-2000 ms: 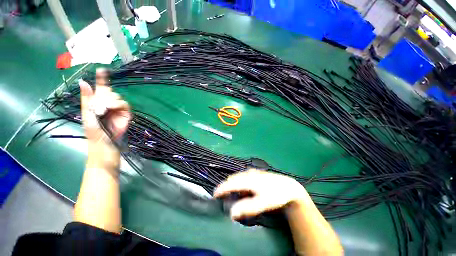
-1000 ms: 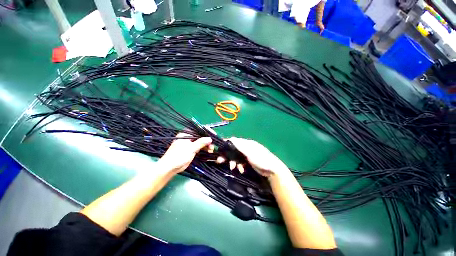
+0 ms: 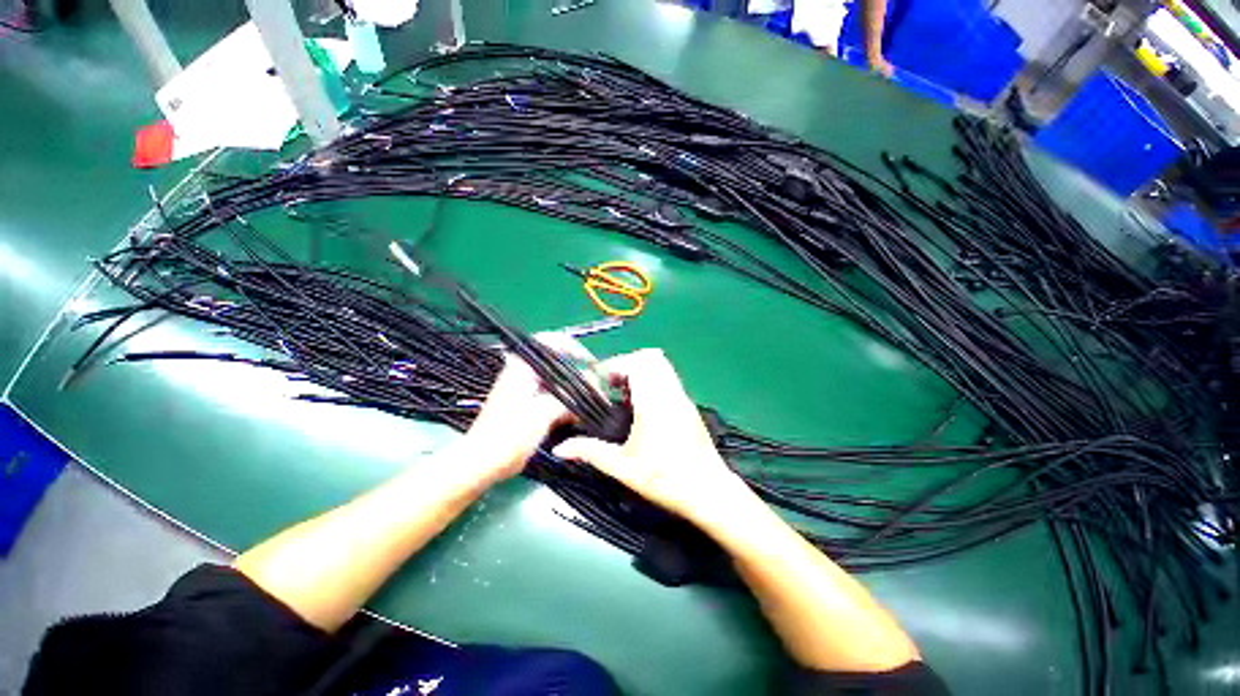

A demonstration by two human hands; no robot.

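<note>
My left hand (image 3: 524, 408) is closed around a bundle of thin black branch cables (image 3: 524, 340) just beside the splitter. My right hand (image 3: 660, 435) grips the black moulded splitter (image 3: 608, 419), which is mostly hidden by my fingers. The held cables rise up and left over the table. Below my hands lies a bundle of cable assemblies (image 3: 326, 333), with another black splitter block (image 3: 666, 555) near my right wrist. A slim silver-grey tool (image 3: 594, 328) lies just above my hands, partly hidden.
Orange-handled scissors (image 3: 619, 288) lie on the green table (image 3: 449, 258). A large harness pile (image 3: 762, 190) arcs along the far and right side. Metal uprights (image 3: 293, 68), white paper (image 3: 225, 102) and a red item (image 3: 152, 144) are at back left. Another person's arm (image 3: 874, 34) and blue crates (image 3: 1108, 133) are beyond.
Two seconds ago my hands were apart; now they are together on one assembly. Since one second ago, the held cables point up more steeply and both hands have shifted around the splitter.
</note>
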